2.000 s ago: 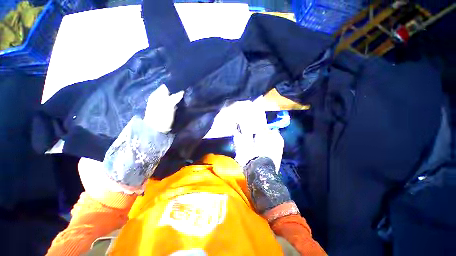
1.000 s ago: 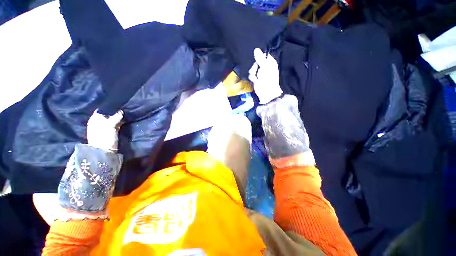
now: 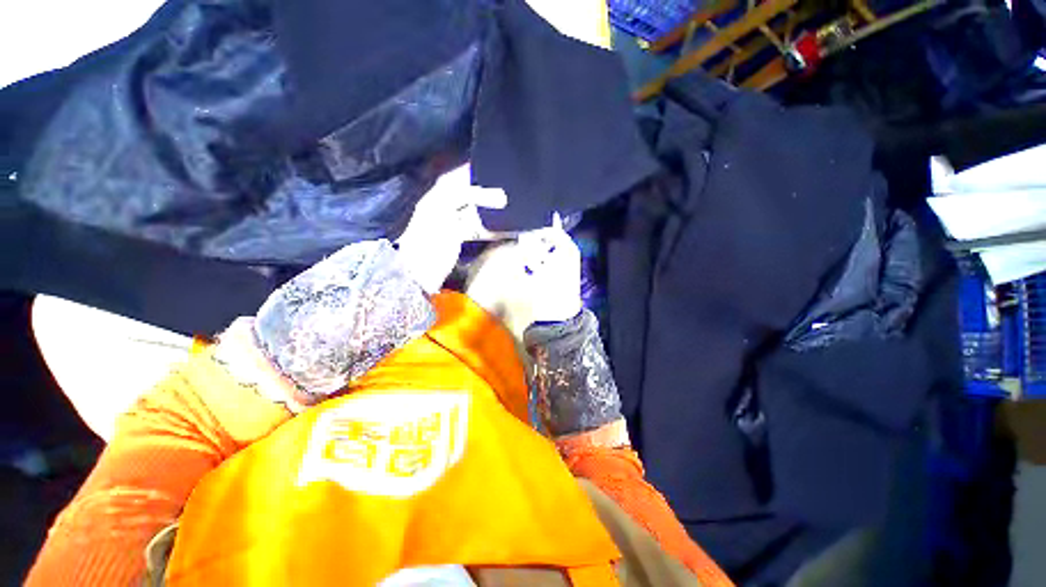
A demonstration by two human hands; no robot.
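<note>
A dark navy coat (image 3: 551,126) lies across the white board (image 3: 98,29), with its shinier, crinkled lining (image 3: 172,126) showing at the left. My left hand (image 3: 444,224) pinches the lower edge of the coat's cloth at the centre, between thumb and finger. My right hand (image 3: 539,269) is close beside it, just below the same edge, with its fingers curled. A small pale pointed tip shows above the right fingers; I cannot tell what it is. Both hands are overexposed.
Another dark coat or pile (image 3: 746,264) lies at the right. White sheets (image 3: 996,212) and blue crates (image 3: 978,327) are at the far right. A wooden frame (image 3: 734,40) stands at the top right. An orange apron (image 3: 264,505) covers my lap.
My right hand has come down and left from the upper cloth. My left hand has moved right to meet it. The coat's dark flap now hangs nearer my lap.
</note>
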